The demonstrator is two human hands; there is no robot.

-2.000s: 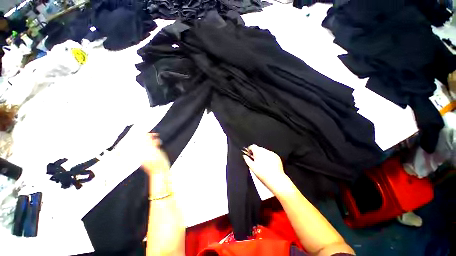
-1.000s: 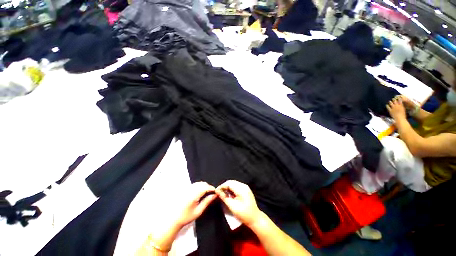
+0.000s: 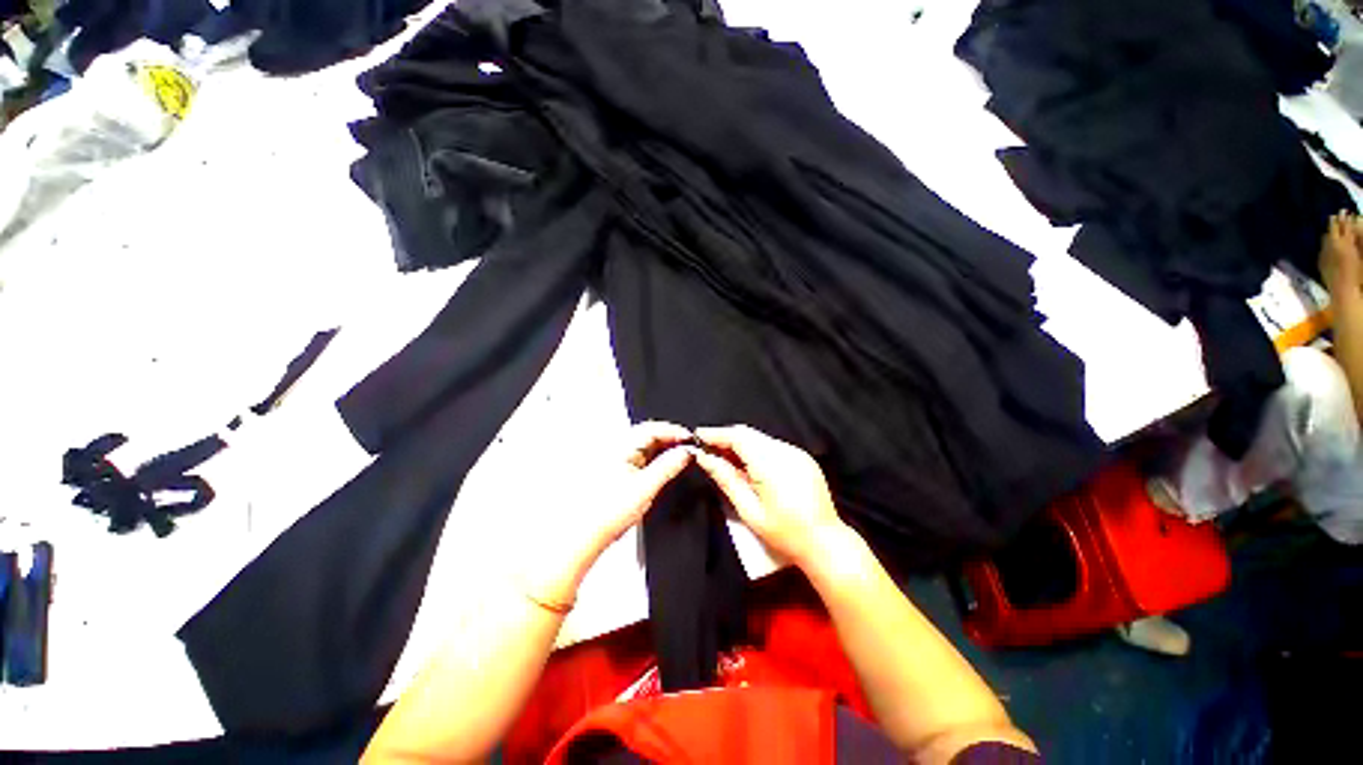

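Note:
A long pile of black garments (image 3: 807, 284) fans across the white table (image 3: 224, 299) in front of me. A wide black panel (image 3: 359, 508) hangs off it toward the near left edge. A narrower black strip (image 3: 692, 583) hangs from my fingertips over the red-orange apron (image 3: 718, 728). My left hand (image 3: 635, 471) and my right hand (image 3: 765, 486) meet at the strip's upper edge and pinch the dark cloth between their fingertips. The fingers partly hide the pinched edge.
Black scraps (image 3: 150, 486) and dark bars (image 3: 26, 613) lie at left. A white plastic bag (image 3: 90, 127) is at upper left. Another black pile (image 3: 1151, 150) is at right, beside a seated person's arm and light trousers. A red stool (image 3: 1106, 561) stands at lower right.
My left hand has come from the wide panel at left to meet my right hand at the narrow strip. The view tilted up and right, then back down.

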